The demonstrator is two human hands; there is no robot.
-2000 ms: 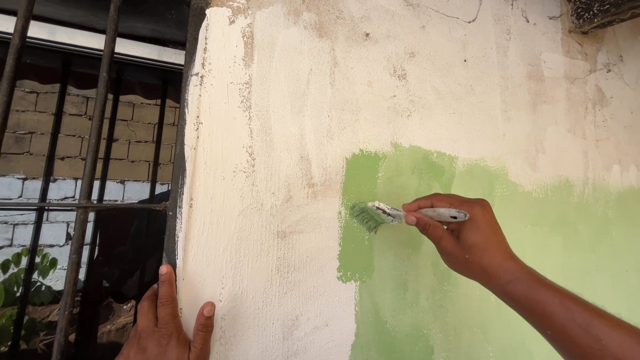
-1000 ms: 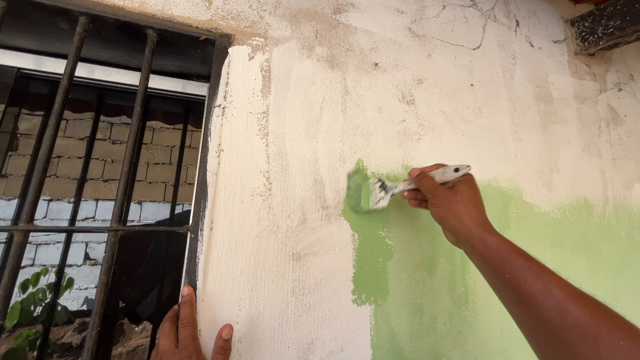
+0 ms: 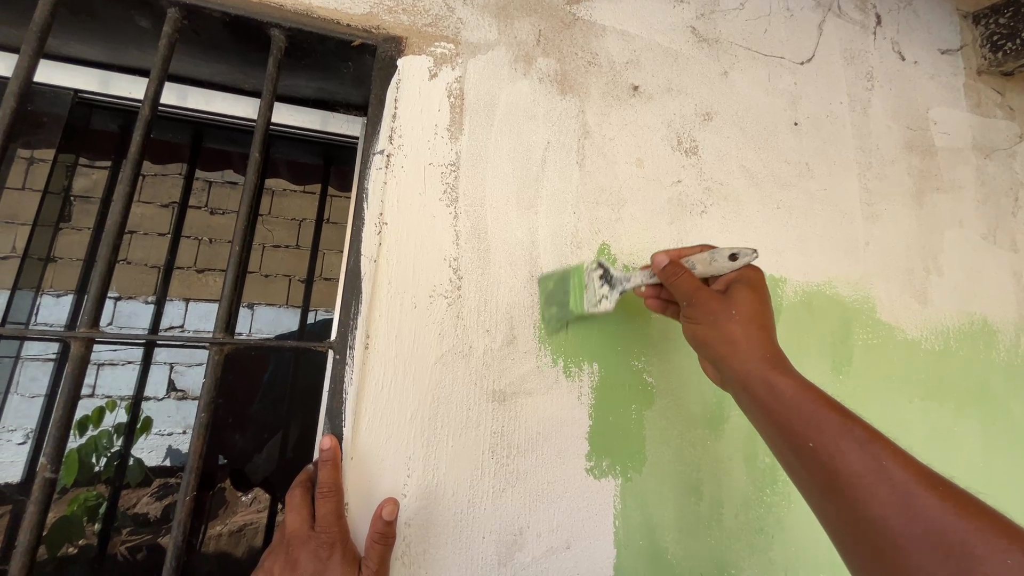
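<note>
My right hand [image 3: 720,312] grips the pale, paint-smeared handle of a flat paintbrush [image 3: 604,286]. The green-loaded bristles point left and lie against the wall at the left edge of the green paint [image 3: 620,416]. Around and above that paint the plaster wall [image 3: 496,240] is cream, with stains and rough patches. At the lower left, my left hand [image 3: 320,520] rests with fingers spread at the dark window frame and the wall's edge; it holds nothing, and its lower part is cut off by the view.
On the left is a window with dark metal bars [image 3: 120,192]; its glass shows a block wall and a leafy plant [image 3: 100,448]. Thin cracks [image 3: 800,60] run across the upper wall, and a dark beam end [image 3: 998,36] juts in at the top right corner.
The brush has moved left past the green edge, and fresh green now covers more of the cream wall there. My left hand stays at the window's edge. The view has shifted left and up.
</note>
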